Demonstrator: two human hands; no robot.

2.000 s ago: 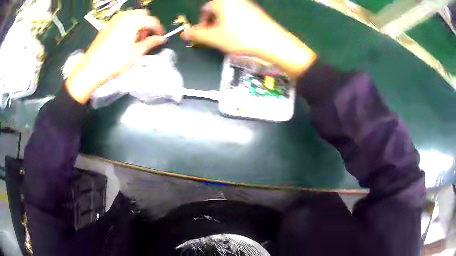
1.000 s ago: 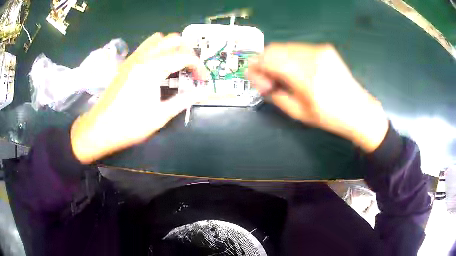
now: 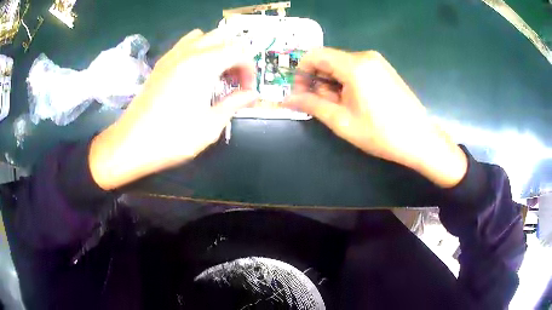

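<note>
The open white socket housing (image 3: 296, 27) lies on the dark-green bench, with a green circuit board (image 3: 275, 75) and thin wires inside. My left hand (image 3: 181, 103) grips the housing's left side; its fingertips reach inside and hide that part. My right hand (image 3: 369, 109) is at the housing's right side, its fingers closed on a thin dark stick, likely tweezers (image 3: 315, 76), pointing at the board. A brass contact strip (image 3: 257, 9) lies at the housing's far edge. A short white lead (image 3: 228, 132) sticks out below my left fingers.
A crinkled clear plastic bag (image 3: 85, 82) lies left of my left hand. Brass contact pieces (image 3: 63, 11) lie at the far left, and part of a white housing (image 3: 5, 85) shows at the left rim. A cream rail (image 3: 520, 27) curves across the top right.
The housing, first right of the bag, now lies between my hands. Both hands have left the contact pieces and come to it. In the last second, the housing has shifted slightly up in view.
</note>
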